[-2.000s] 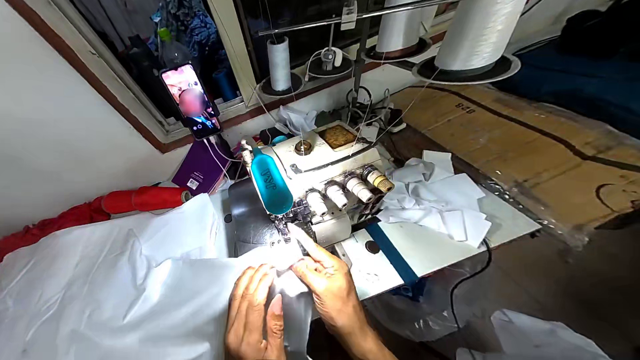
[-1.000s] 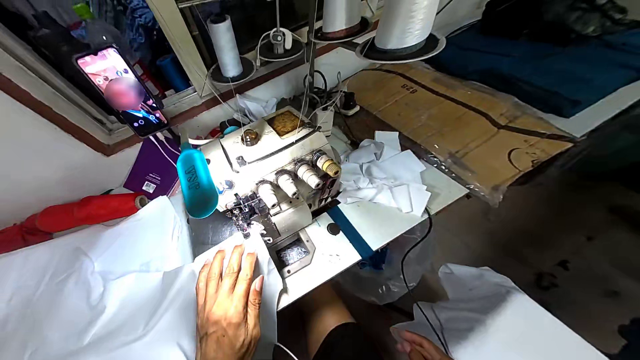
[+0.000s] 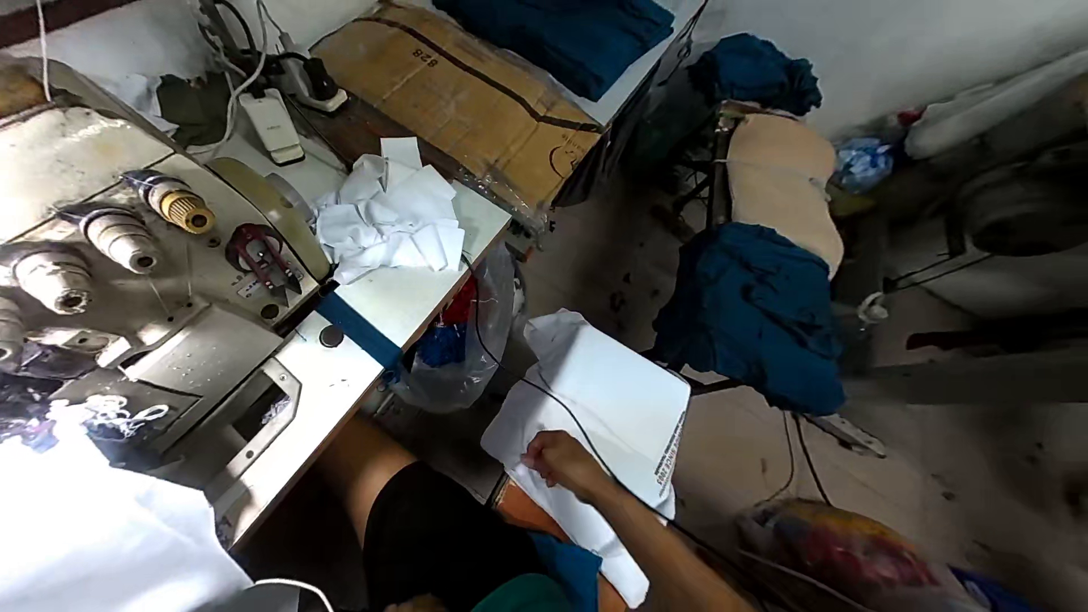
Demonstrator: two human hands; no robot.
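My right hand (image 3: 563, 461) lies low at centre with its fingers curled against the stacked white fabric pieces (image 3: 616, 387), which rest beside my thigh; whether it pinches a layer is not clear. A bit of skin at the bottom edge may be my left hand (image 3: 415, 604), mostly out of frame, its hold hidden. At the left stands an overlock sewing machine (image 3: 204, 348) with a row of tension dials. Bright white fabric (image 3: 102, 531) lies at its needle area, and dark red thread snips (image 3: 263, 257) rest on its body.
Crumpled white scraps (image 3: 395, 212) lie on the machine table (image 3: 374, 319). A clear plastic bag (image 3: 463, 361) hangs at the table edge. A black cable (image 3: 561, 404) crosses above the fabric stack. Behind are flattened cardboard (image 3: 463, 93) and a stand draped with dark blue cloth (image 3: 752, 314).
The view has swung far to the right. My left hand has left the fabric by the machine, where it lay a second ago. My right hand, at the machine two seconds ago, is now at the white stack.
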